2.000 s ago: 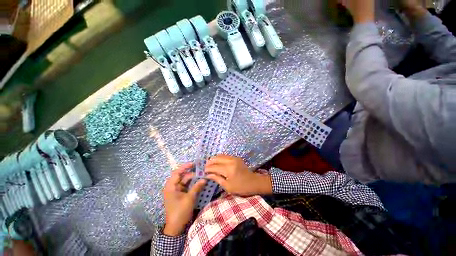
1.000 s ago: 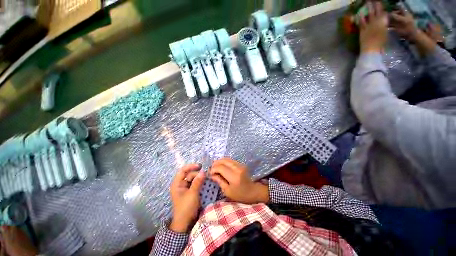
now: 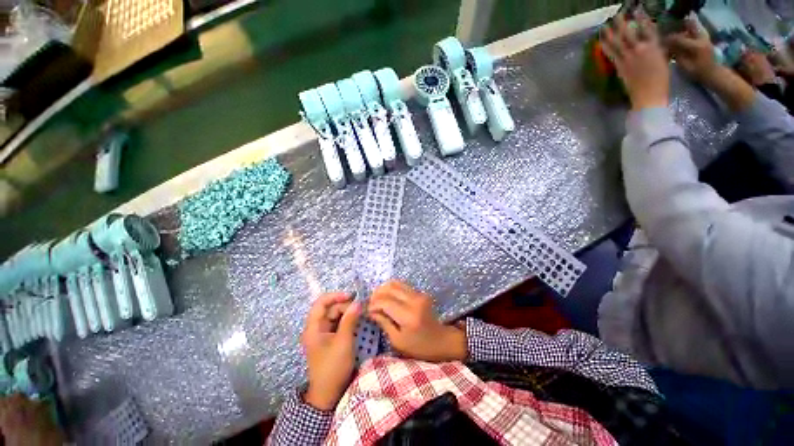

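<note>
A pale grey-lilac adhesive sheet [image 3: 380, 228] with rows of small dots lies on the bubble wrap and runs down to the wearer's lap. My left hand [image 3: 331, 344] is over its left edge near the bench edge, thumb and index fingertips together. My right hand [image 3: 413, 322] is over its right side, fingers bent, fingertips close to my left fingertips. Whether either hand pinches a small piece or the sheet cannot be made out. A second dotted sheet [image 3: 496, 225] lies diagonally to the right, its upper end near the first sheet's top.
A heap of small teal parts [image 3: 233, 203] lies at the bench's back left. Teal fans stand in a row [image 3: 374, 126] at the back and another group [image 3: 109, 283] at the left. A neighbour's grey-sleeved arm [image 3: 666, 170] is at right; another person's hand [image 3: 26, 422] is at lower left.
The view has shifted, so the bench items sit slightly lower and further right. My hands stay over the lower part of the sheet, with fingers slightly shifted. The neighbour's hands have moved.
</note>
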